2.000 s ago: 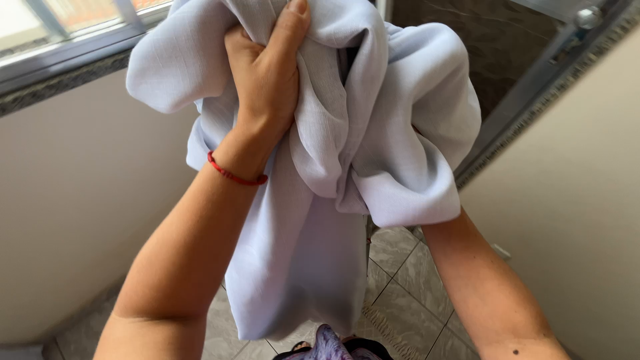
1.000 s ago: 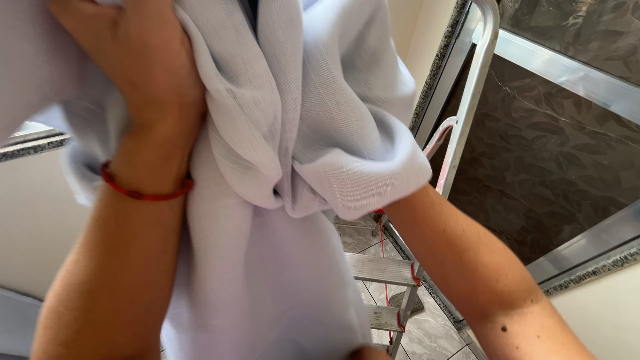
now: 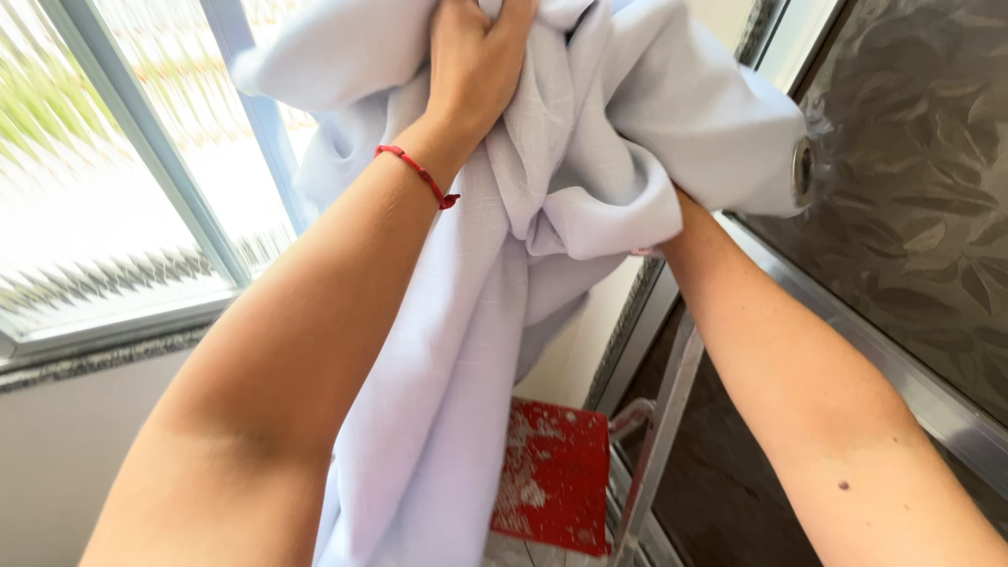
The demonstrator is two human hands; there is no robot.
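Note:
A pale lilac-grey curtain [image 3: 465, 331] hangs bunched in front of me, with a metal grommet [image 3: 802, 172] showing at its right edge. My left hand [image 3: 476, 67], above a red cord bracelet [image 3: 417, 169], grips the gathered fabric near the top of the view. The right forearm [image 3: 772, 331] reaches up behind the folds, and the curtain covers my right hand, so its fingers are hidden.
Below the curtain stands a metal stepladder [image 3: 657, 441] with a worn red top step [image 3: 555, 476]. A ribbed-glass window [image 3: 118, 157] with a granite sill [image 3: 102, 358] is at left. At right is a metal-framed door panel [image 3: 913, 197] with a leaf pattern.
The view has swung, bringing the window and the ladder's red step into sight. The curtain's grommet now shows at right. My left hand still holds the fabric.

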